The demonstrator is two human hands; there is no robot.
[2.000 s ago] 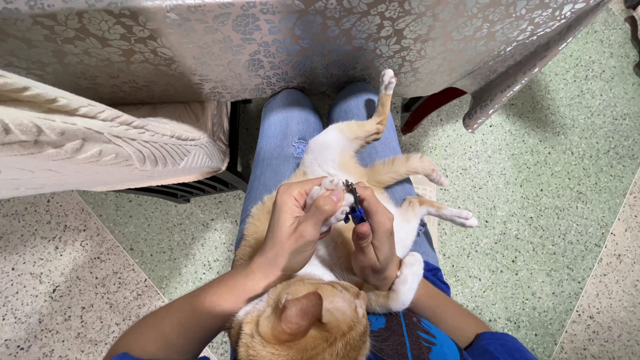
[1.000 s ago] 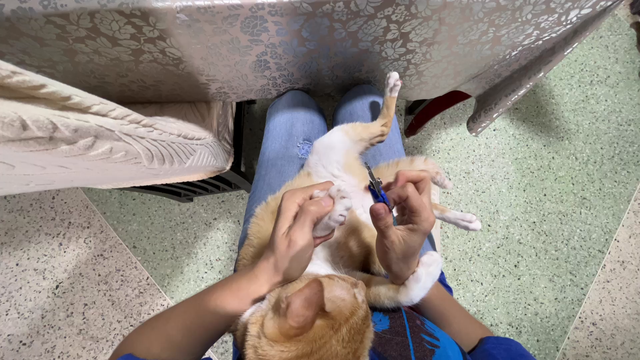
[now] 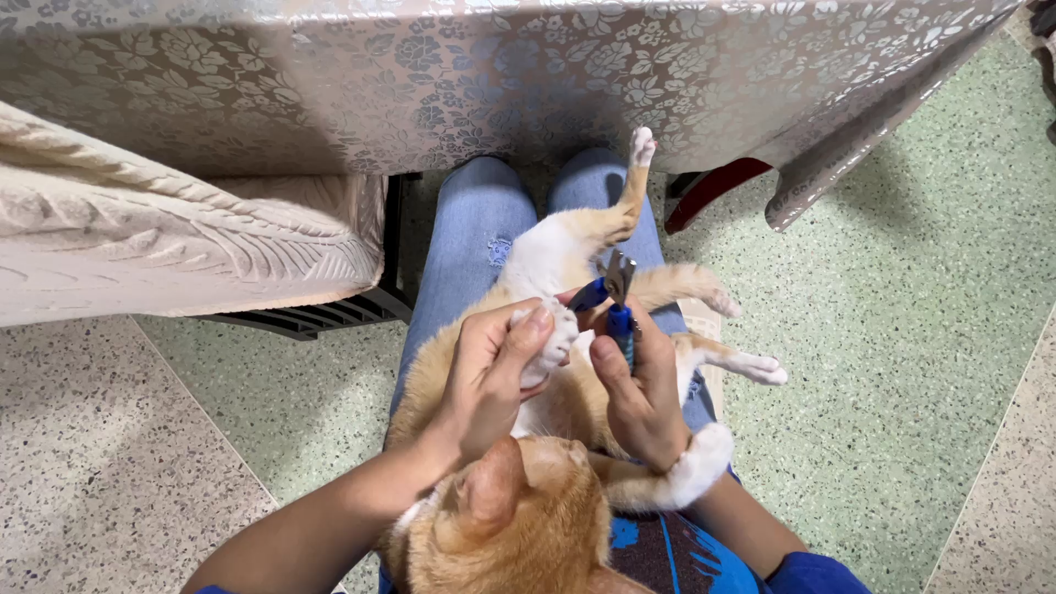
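Note:
An orange and white cat lies belly up on my lap, its head toward me and its hind legs stretched out. My left hand holds one white front paw between thumb and fingers. In my right hand is a pair of pet nail clippers with blue handles, the metal jaws pointing away from me, just right of that paw. The handles are spread apart. The cat's other front paw rests against my right wrist.
A table with a shiny floral tablecloth stands in front, over my knees. A chair with a cream quilted cover is at the left. A curved red chair part shows at the right, above the speckled floor.
The clippers were at the held paw two seconds ago, then apart from it. Since one second ago they have turned in my right hand and the handles have spread.

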